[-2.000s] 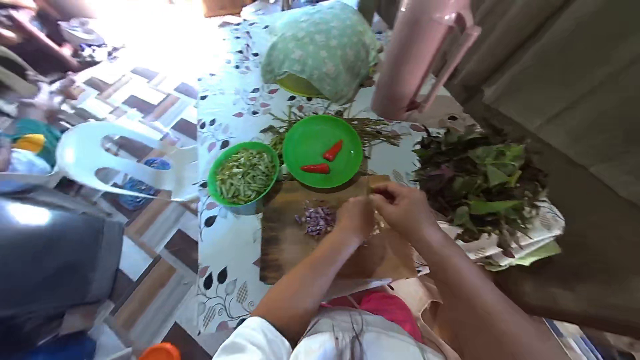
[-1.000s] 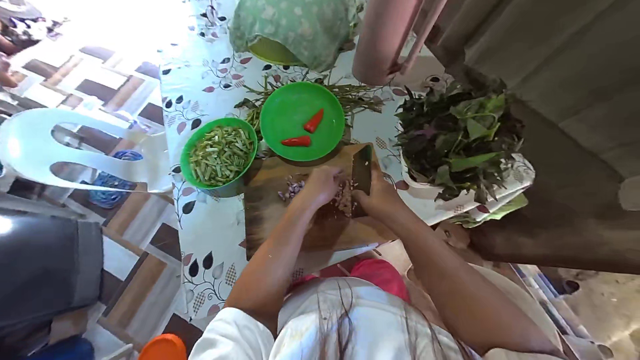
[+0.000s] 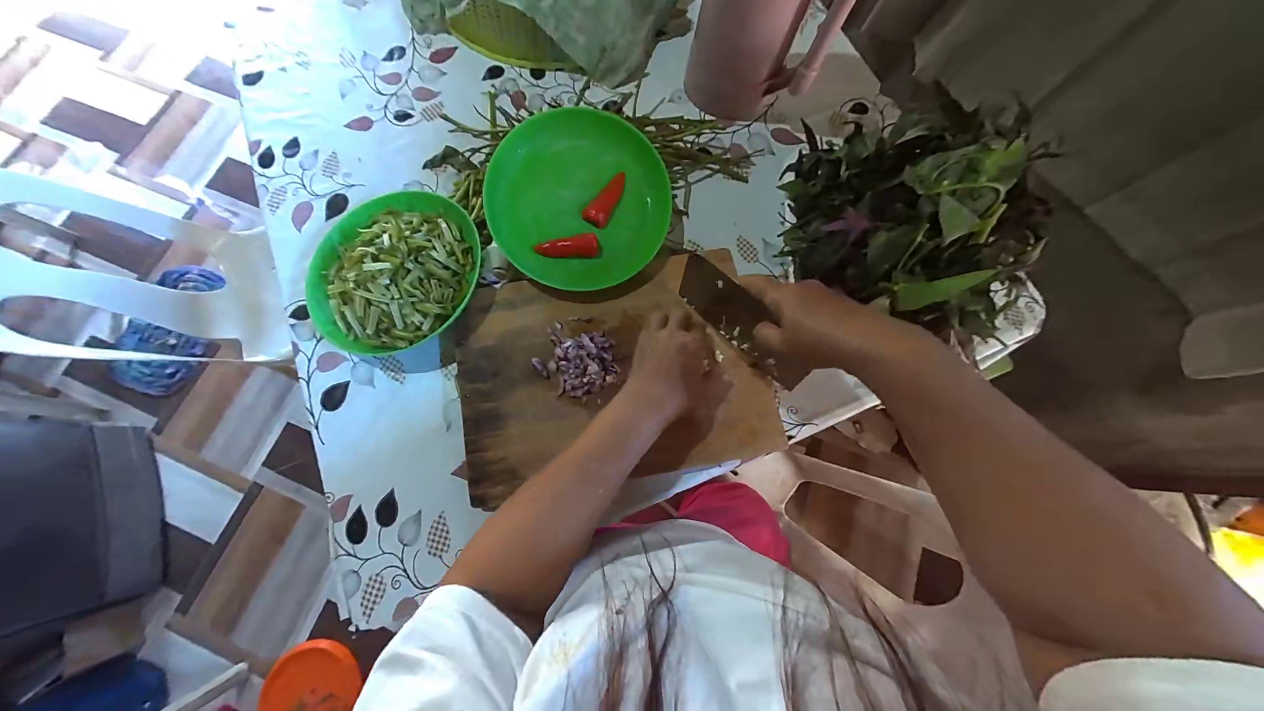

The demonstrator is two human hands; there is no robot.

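Observation:
My right hand (image 3: 805,326) grips a broad-bladed kitchen knife (image 3: 723,298), its blade tilted over the right part of a wooden cutting board (image 3: 533,434). Small pale chopped bits cling to the blade and lie beside it. My left hand (image 3: 671,360) rests on the board just left of the knife, fingers curled; whether anything is under them is hidden. A pile of chopped purple onion (image 3: 585,363) lies left of that hand. Beyond the board, a green plate (image 3: 553,138) holds two red chili pieces (image 3: 604,199). A green bowl (image 3: 321,281) of cut green stems (image 3: 400,276) stands at the left.
Leafy greens (image 3: 918,217) are heaped at the right. Bare stems (image 3: 706,148) lie behind the plate. A pink pitcher (image 3: 736,59) and a cloth-covered yellow-green basket (image 3: 509,35) stand at the back. A white plastic chair (image 3: 247,296) is left of the table.
The knife blade, upright by my right hand one second ago, now lies flatter and points up-left. My left hand stays close to it. The view has moved closer to the board.

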